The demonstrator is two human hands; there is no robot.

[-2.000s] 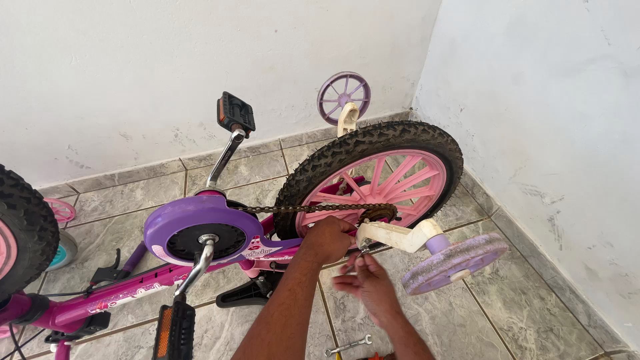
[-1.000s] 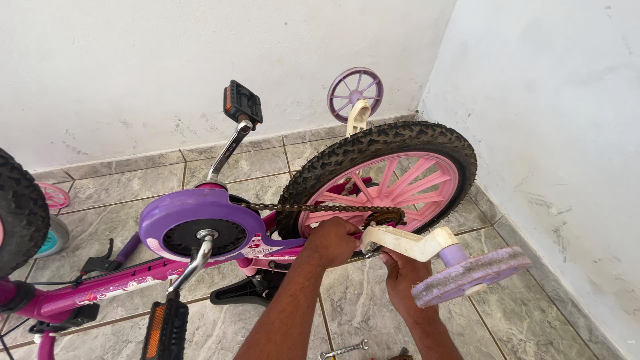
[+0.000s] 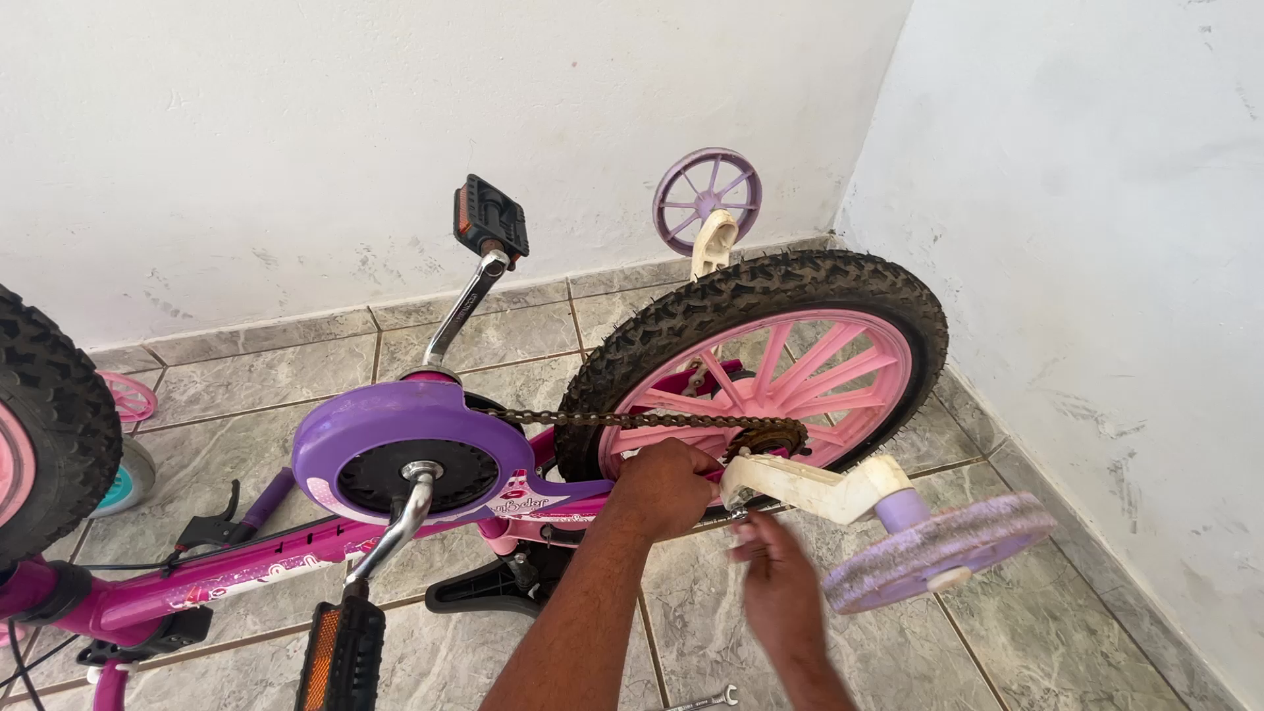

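Note:
An upside-down child's bicycle shows its pink-rimmed rear wheel [image 3: 750,370], with the chain [image 3: 642,420] running to the rear sprocket. My left hand [image 3: 667,484] is closed on the frame end beside the axle. Just right of it, my right hand [image 3: 775,568], slightly blurred, has its fingertips at a small metal fastener [image 3: 739,513] under the cream training-wheel bracket [image 3: 810,486]. From that bracket a worn purple training wheel [image 3: 938,553] stands out at the right. The second training wheel [image 3: 707,201] is behind the tire.
A metal wrench [image 3: 706,701] lies on the tiled floor at the bottom edge. A black pedal [image 3: 491,217] points up near the wall, and another pedal [image 3: 341,652] is at the lower left. The front tire [image 3: 49,425] is at the left edge. Walls meet behind the rear wheel.
My right hand has stayed near the bracket, its fingers shifting from below it, up against it, then slightly lower again. My left hand keeps its place by the axle.

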